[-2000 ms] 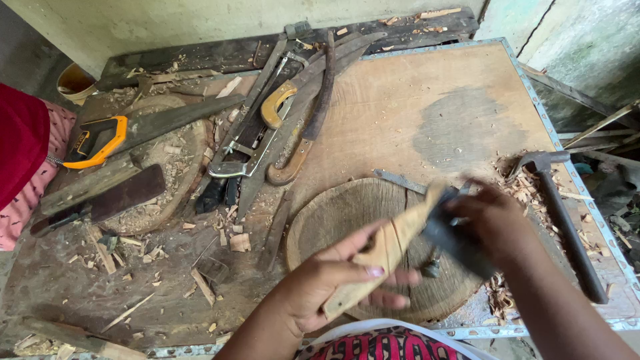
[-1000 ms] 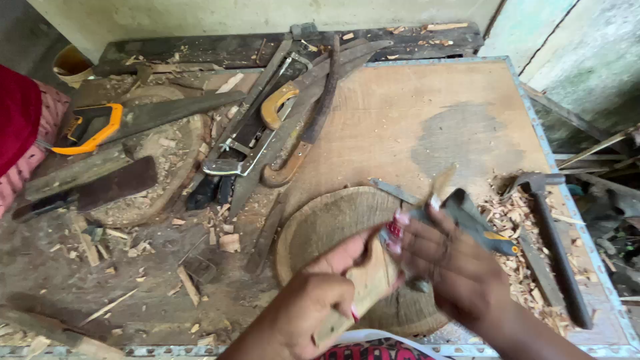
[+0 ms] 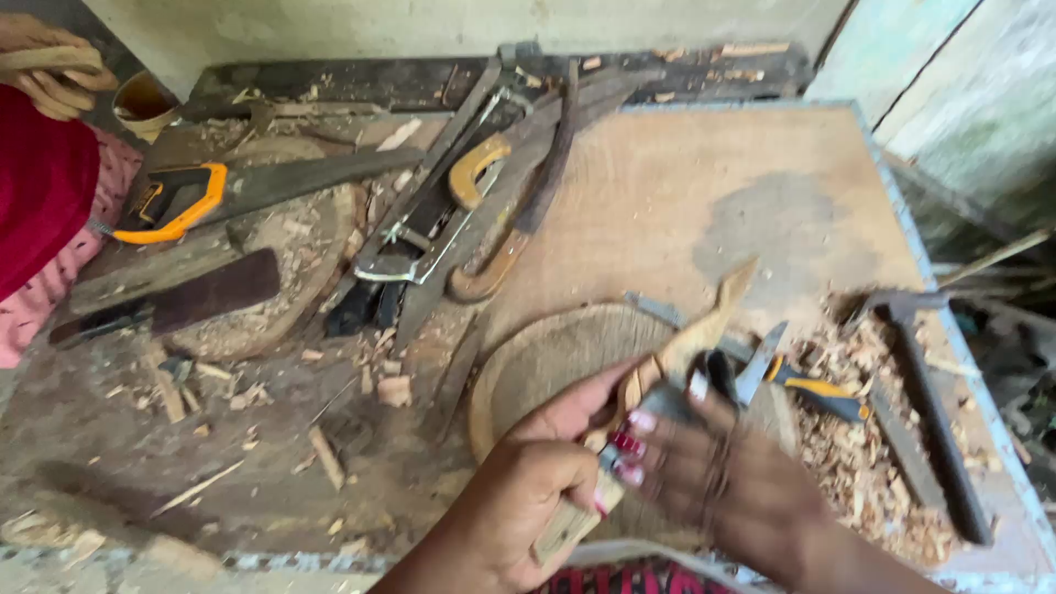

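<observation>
A carved piece of pale wood [image 3: 700, 334] with a pointed end lies in my left hand [image 3: 536, 487], whose fingers close around its lower part. My right hand [image 3: 726, 478] is pressed over the middle of the wood, its fingers around a grey sheet [image 3: 667, 404] that looks like sandpaper. Both hands are above a round wooden block [image 3: 561, 346]. Just beyond my right hand lie a knife blade [image 3: 761, 363] and a tool with a yellow and black handle [image 3: 821, 394]. Motion blurs the right fingers.
A hammer [image 3: 932, 412] lies at the right among wood shavings [image 3: 858, 454]. A hacksaw [image 3: 429, 198], a curved wooden-handled blade [image 3: 495, 264], an orange-handled handsaw [image 3: 198, 206] and a cleaver [image 3: 219, 293] lie to the left. At the far left, another person's hand [image 3: 49, 70] holds wood.
My right hand has moved down along the wood, closer to my left hand. The knife blade and yellow-black handle now show more beyond it. Another person's hand has come into view.
</observation>
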